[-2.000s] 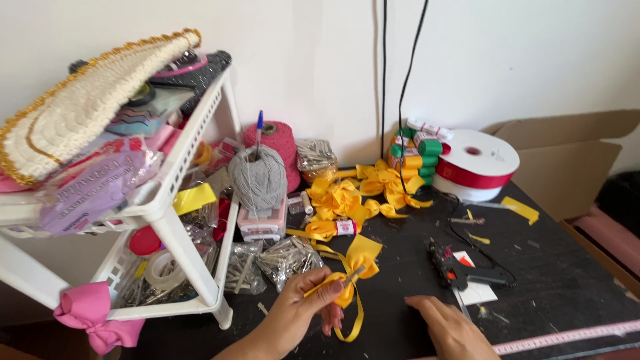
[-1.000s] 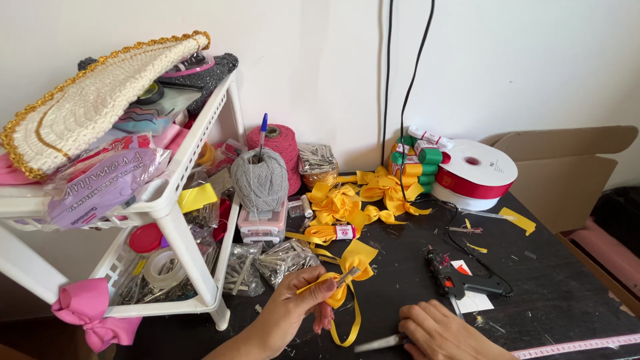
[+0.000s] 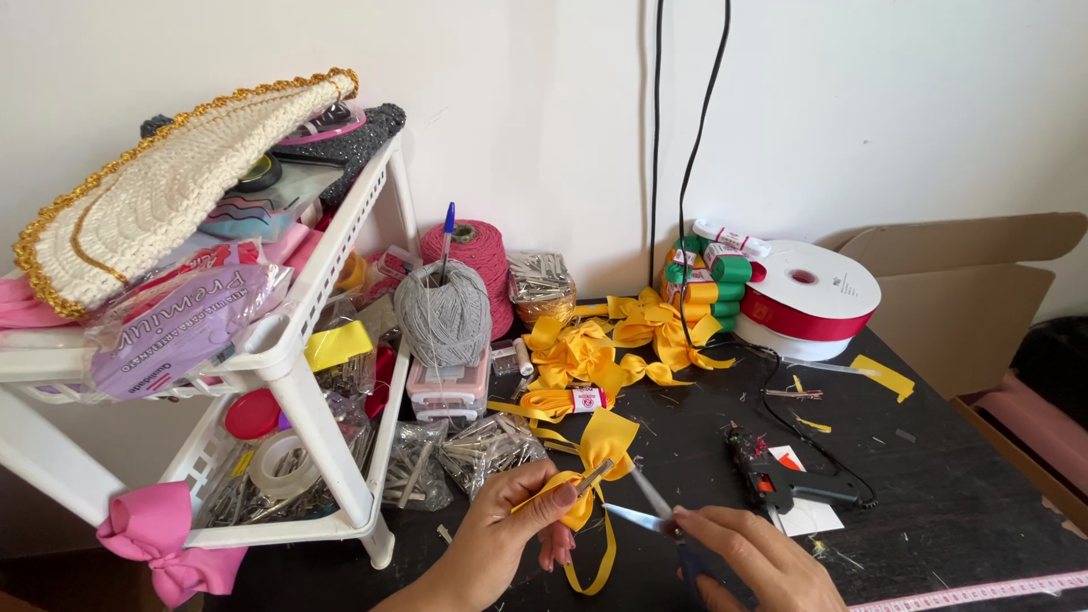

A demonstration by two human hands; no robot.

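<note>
My left hand (image 3: 529, 510) pinches a yellow ribbon bow (image 3: 605, 446) with a metal hair clip (image 3: 593, 478) lying across its middle. A narrow yellow ribbon tail (image 3: 605, 565) loops down below the bow. In my right hand (image 3: 756, 552) is a pair of scissors (image 3: 650, 510), blades spread apart, with their tips close to the bow and the narrow ribbon. Whether the blades touch the ribbon cannot be told. Behind the hands lie several finished yellow bows (image 3: 578, 348) and a rolled yellow ribbon (image 3: 548, 401).
A black hot glue gun (image 3: 786, 489) lies at the right on white card, its cord running back. Ribbon spools (image 3: 807, 289) and green rolls (image 3: 731, 293) stand behind. At the left are a white plastic shelf (image 3: 293, 399), gray yarn (image 3: 442, 314) and bagged clips (image 3: 489, 450). A pink measuring tape (image 3: 977, 591) borders the front.
My right hand appeared empty two seconds ago; it now holds scissors, raised from the table and spread beside the bow. My left hand still keeps hold of the bow.
</note>
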